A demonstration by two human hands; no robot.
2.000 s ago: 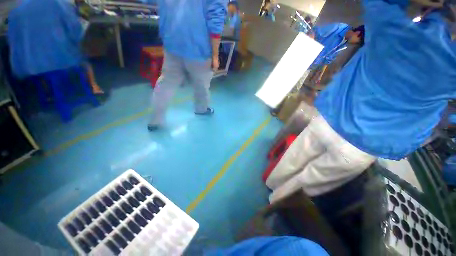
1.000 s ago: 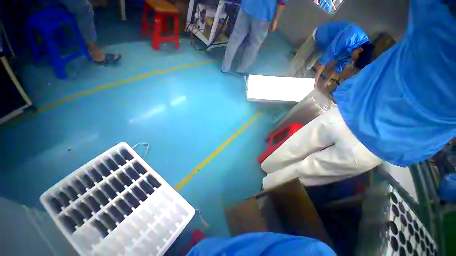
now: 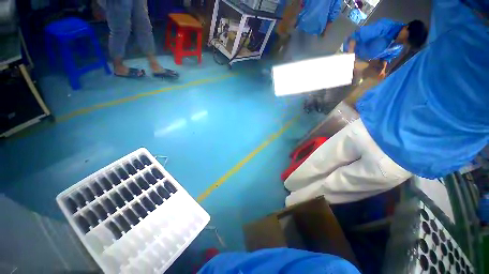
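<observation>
A white foam box [image 3: 185, 217] stands low at the lower left, tilted in the view. Rows of dark oval parts [image 3: 128, 189] stand in its slots on the upper side. The slots nearer the lower edge show white, without dark parts. Neither of my hands is in the picture. A blue sleeve or smock part [image 3: 279, 262] shows at the bottom edge, with no hand visible.
A person in a blue smock [image 3: 429, 101] stands close at the right, beside an open cardboard box [image 3: 300, 227] and a tray with dark circles [image 3: 437, 243]. Farther off are a bright white panel [image 3: 313, 74], other people, a blue stool [image 3: 75, 48] and a red stool [image 3: 185, 40].
The view has swung downward, then slightly back. Since the oldest frame, one dark part near the box's front row no longer shows. The people and the white panel in the background have shifted.
</observation>
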